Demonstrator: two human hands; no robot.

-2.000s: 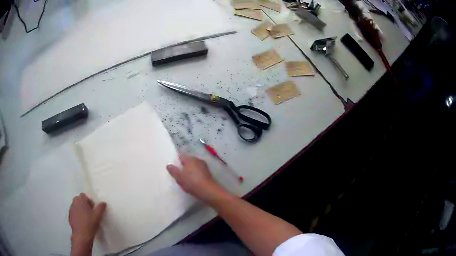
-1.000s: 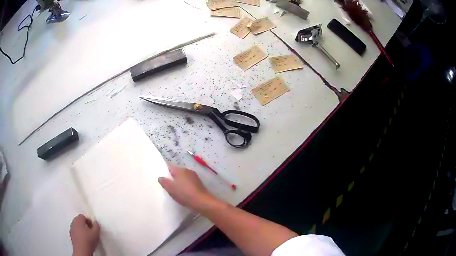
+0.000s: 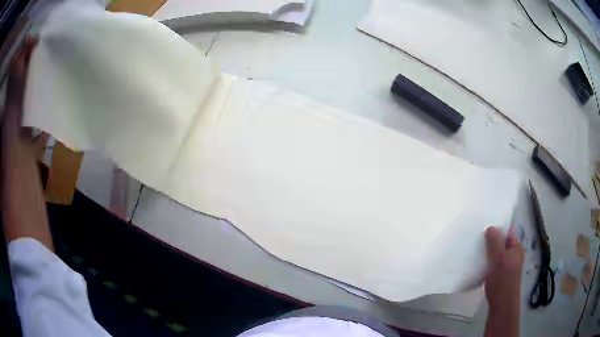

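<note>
A long white cloth ply (image 3: 342, 197) is spread out along the table in front of me, with a crease left of its middle. My left hand (image 3: 25, 56) is at the far left, partly dark and blurred, gripping the ply's raised left end. My right hand (image 3: 503, 253) holds the ply's right end, which is slightly lifted. Part of another white layer (image 3: 454, 304) shows under the ply's lower right edge. Black-handled shears (image 3: 542, 263) lie just right of my right hand.
Dark weights lie beyond the ply (image 3: 427, 103), near the shears (image 3: 551, 171) and at the far right (image 3: 579, 82). Tan tickets (image 3: 569, 284) are at the right edge. Stacked white plies (image 3: 230, 16) lie at the back left. Tan card (image 3: 64, 172) is near my left forearm. The table's dark red edge (image 3: 217, 271) runs below.
The ply that lay folded is now opened out to the left. My left hand has moved far left with its end. The view has turned left, so the shears appear at the right.
</note>
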